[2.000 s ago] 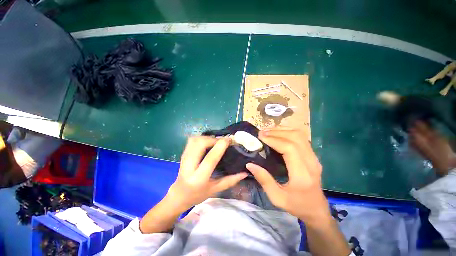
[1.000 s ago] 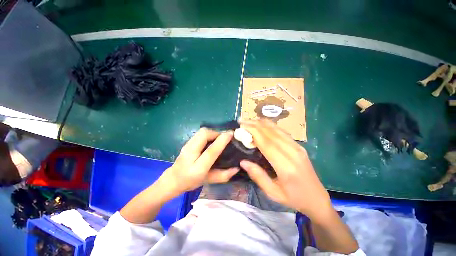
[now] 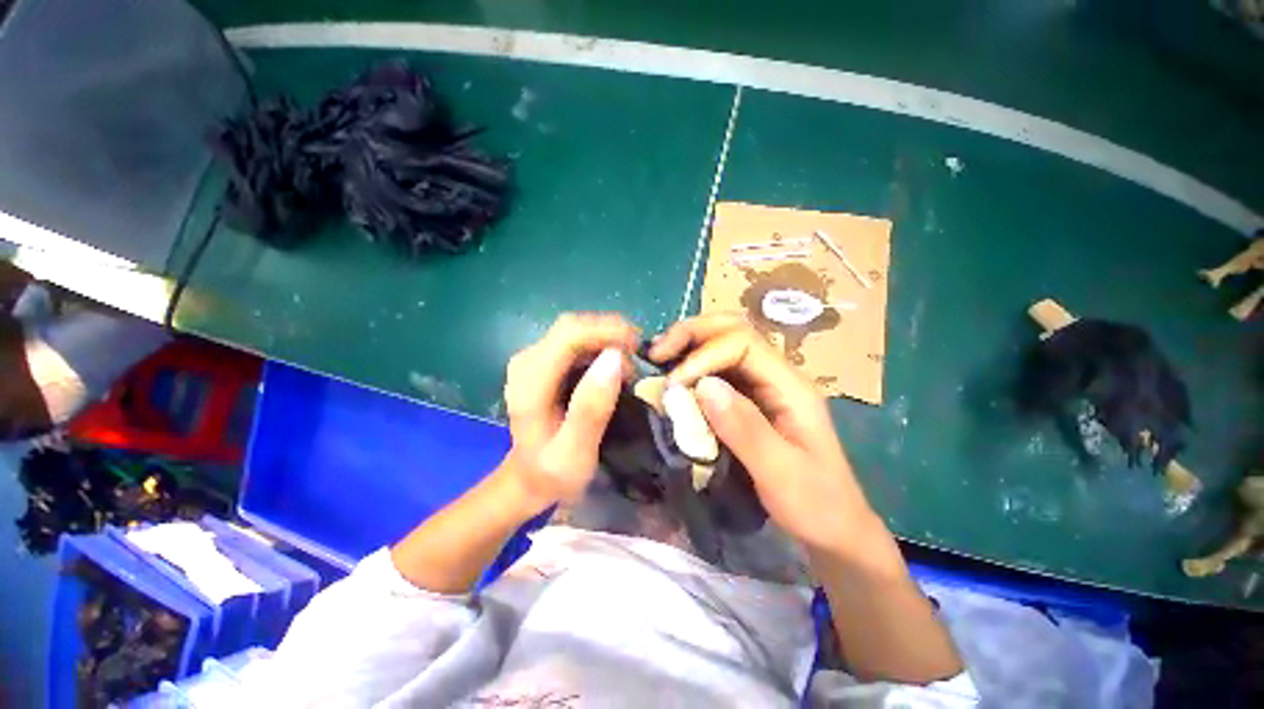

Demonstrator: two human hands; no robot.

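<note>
My left hand [image 3: 564, 411] and my right hand [image 3: 760, 424] hold a figure body together over my lap at the bench edge. Its rounded cream waist block [image 3: 690, 423] faces up between my hands. A black skirt piece [image 3: 641, 464] hangs around and below it. My fingertips pinch the dark cloth at the top edge of the piece. The legs are hidden by my hands and the cloth.
A cardboard glue board [image 3: 866, 305] with thin sticks and a white dish [image 3: 793, 306] lies beyond my right hand. Black skirt pieces [image 3: 367, 159] lie left. A dressed figure [image 3: 1109, 381] and tan legs [image 3: 1231, 537] lie right. Blue bins [image 3: 367, 464] sit below the bench.
The cream block has tilted more upright, and my fingertips have shifted to the cloth's far edge. Another person's hand has left the right side, where the dressed figure now lies. The view has turned slightly.
</note>
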